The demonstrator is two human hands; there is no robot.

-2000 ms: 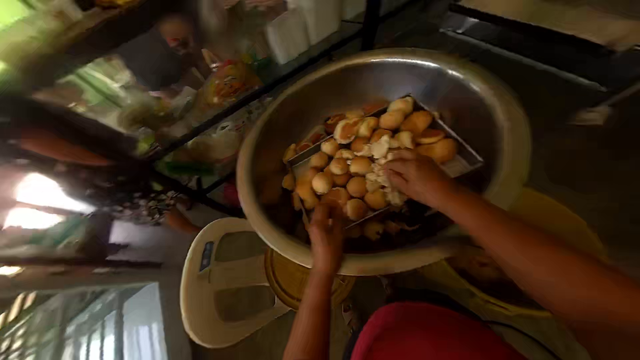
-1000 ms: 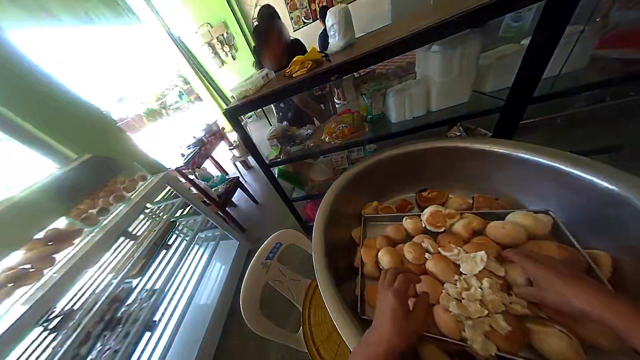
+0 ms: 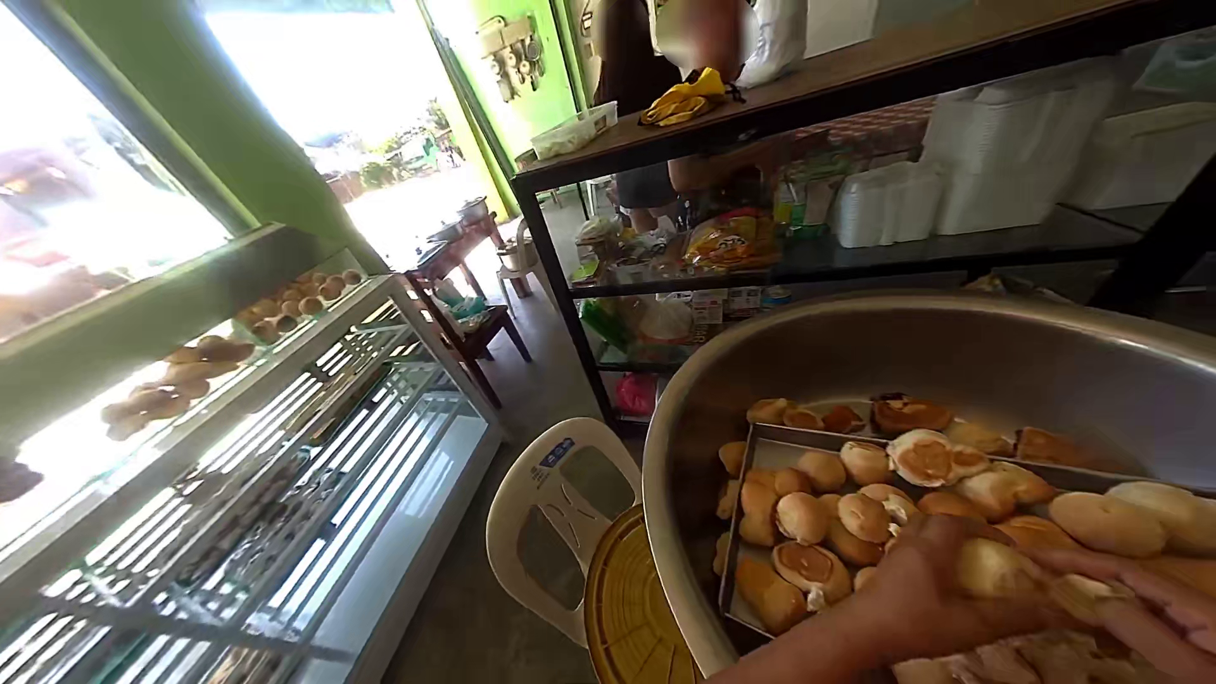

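A large metal basin (image 3: 693,408) holds a rectangular metal tray (image 3: 737,532) heaped with small bread rolls (image 3: 803,518). More rolls lie in the basin around the tray. Over the tray, my left hand (image 3: 917,594) has its fingers around a pale roll (image 3: 993,567). Close beside it on the right, my right hand (image 3: 1130,598) has a pale piece of bread (image 3: 1088,591) between its fingers. Torn, pale bread pieces (image 3: 1026,660) lie below both hands at the lower edge of the view. Motion blur softens the fingertips.
A white plastic chair (image 3: 560,456) and a round yellow lid (image 3: 632,608) are left of the basin. Behind stands a black-framed shelf (image 3: 560,285) with foam containers (image 3: 888,204) and packets. A person (image 3: 632,76) is beyond it. A glass display case (image 3: 380,475) with bread stands at left.
My hands have come together over the tray, where they were apart before. A roll and a bread piece now show in them. The view has swung toward the left.
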